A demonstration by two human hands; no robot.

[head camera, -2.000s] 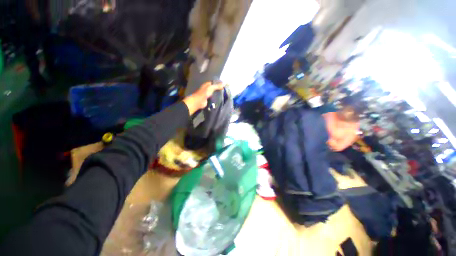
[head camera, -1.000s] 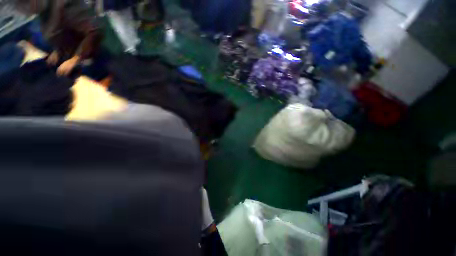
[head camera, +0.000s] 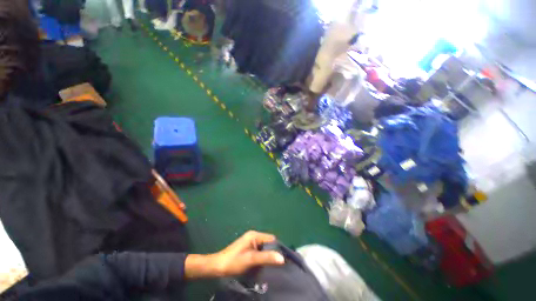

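Observation:
My left hand, bare and in a dark sleeve, is at the bottom centre. Its fingers are closed on the top edge of a dark grey garment. The garment hangs down from the hand and is cut off by the bottom edge. A small shiny spot shows on the cloth below the fingers. My right hand is not in view.
A blue stool stands on the green floor. Dark cloth covers a surface at the left. A pale bundle lies just beyond the garment. Purple packs, blue cloth and a red crate line the taped aisle.
The view has swung from the cluttered table to the aisle. The large blurred dark shape at the left has gone, and my left hand shows again, holding dark grey cloth.

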